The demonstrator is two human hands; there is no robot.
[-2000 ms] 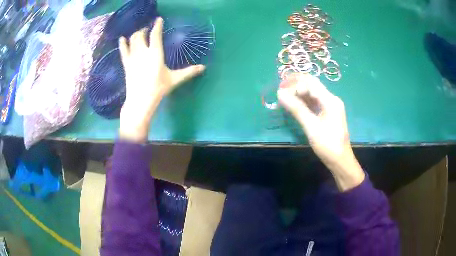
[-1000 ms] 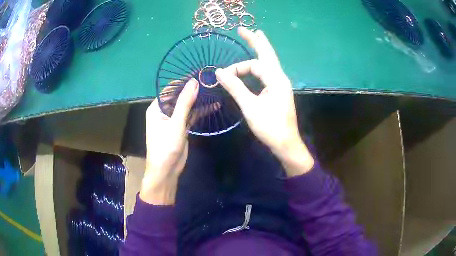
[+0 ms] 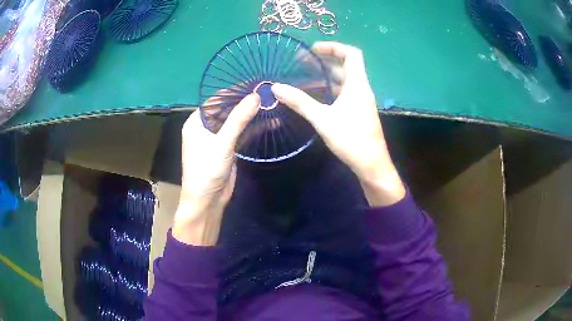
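A dark navy fan grille [image 3: 266,138] with thin radiating spokes is held up between both hands at the bench's front edge. A thin copper-coloured trim ring [image 3: 267,108] lies around its solid centre hub. My left hand [image 3: 216,144] grips the grille from the left, thumb on the ring's left side and fingers behind the spokes. My right hand [image 3: 342,106] holds it from the right, thumb tip on the ring's upper right, with fingers behind the spokes and partly blurred.
Loose copper rings [image 3: 291,14] lie beyond the grille. Stacked grilles [image 3: 74,47] and a clear bag of rings [image 3: 22,63] are at the left. More grilles [image 3: 505,31] lie at the right. An open carton [image 3: 53,238] holding grilles stands below left; another carton [image 3: 461,219] is below right.
A grille was picked up and a ring brought to its hub. Since one second ago, my right hand's fingers have moved from above the grille to behind it.
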